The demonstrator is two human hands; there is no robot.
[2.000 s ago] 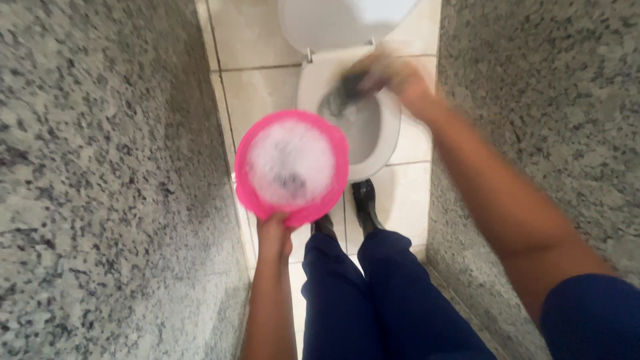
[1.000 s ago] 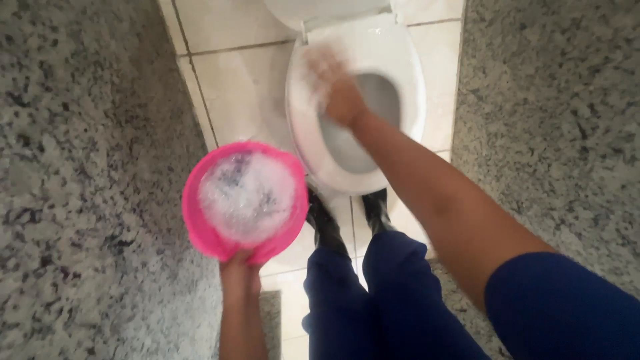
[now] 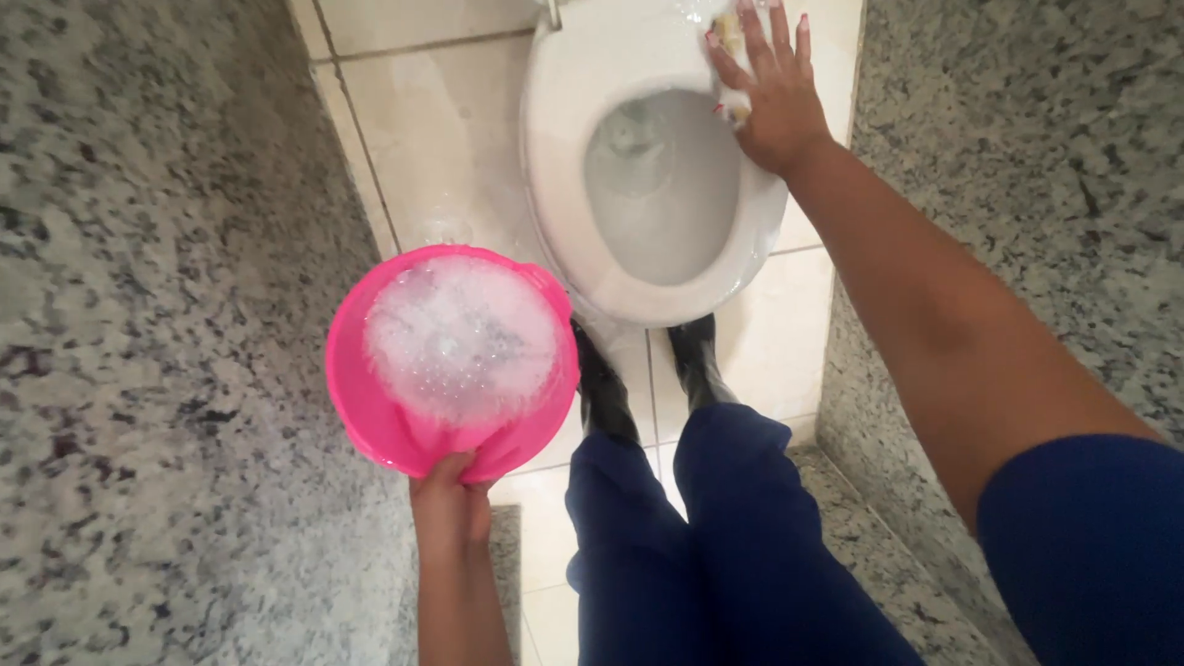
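Observation:
My left hand (image 3: pixel 450 486) grips the near rim of a pink plastic basin (image 3: pixel 356 370), its thumb over the edge. White suds (image 3: pixel 462 342) cover the liquid in the basin. My right hand (image 3: pixel 772 88) lies with spread fingers on the right rear of a white toilet seat (image 3: pixel 564 185). Under its palm and fingers is a yellowish, foamy thing (image 3: pixel 728 35), perhaps a sponge, pressed against the seat. The toilet bowl (image 3: pixel 661 203) shows through the seat's opening, with water inside.
Speckled granite partitions rise on the left (image 3: pixel 166 277) and right (image 3: pixel 1008 139). Light floor tiles (image 3: pixel 435 139) surround the toilet. My black boots (image 3: pixel 601 388) stand just in front of it, below blue trousers (image 3: pixel 629 527). A seat hinge (image 3: pixel 553 14) shows at the top.
My right hand has moved from the left side of the seat to its right rear. My left hand still holds the basin. The view has shifted closer to the toilet.

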